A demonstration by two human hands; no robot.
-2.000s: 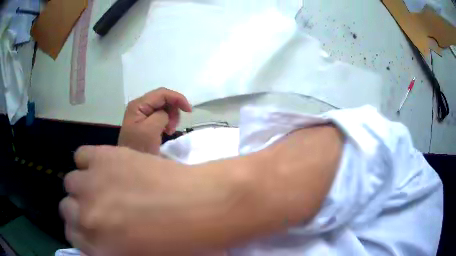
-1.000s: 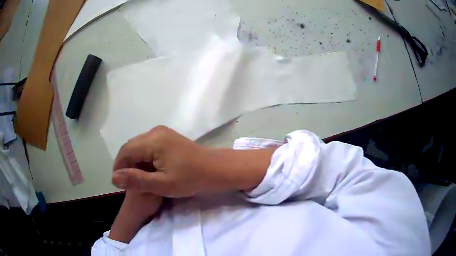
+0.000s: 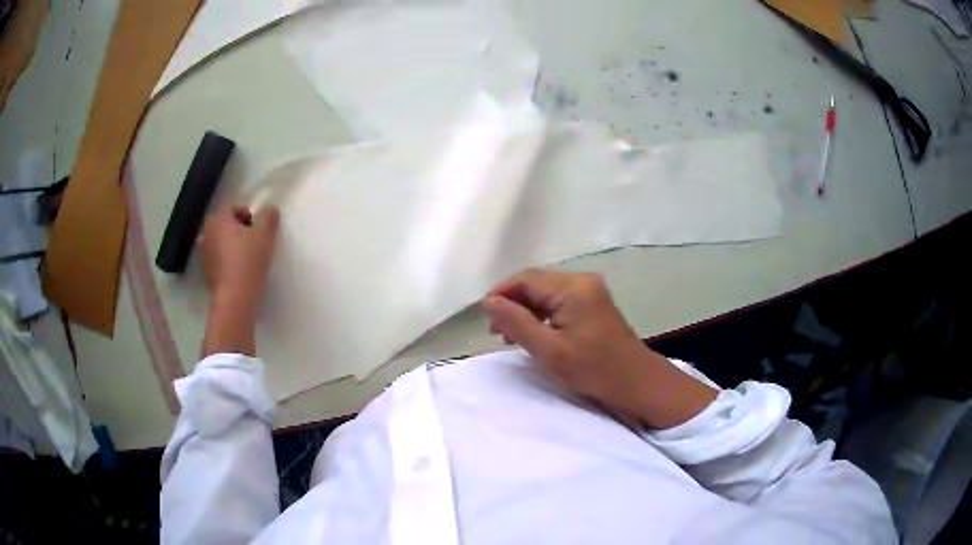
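White fabric panels [image 3: 352, 234] lie on the pale table in front of me, with a raised fold near their middle. My left hand [image 3: 241, 247] is at their left end, its fingertips pinching the fabric edge and lifting it slightly. My right hand [image 3: 549, 319] is over the panels' near edge, fingers curled and thumb near the index finger; I cannot tell if it touches the cloth. A dark bar [image 3: 196, 202] lies just left of my left hand.
A tan card pattern [image 3: 94, 218] and a pale pink ruler [image 3: 149, 293] lie at the left. A red-capped pen [image 3: 827, 147] lies at the right. Dark shears [image 3: 869, 77] and more tan card [image 3: 826, 15] are at the upper right. A whitish tub [image 3: 938, 468] stands at the lower right.
My hands were together near the table edge and are now apart. The left has moved up to the fabric's left end and taken hold of it; the right has moved right.
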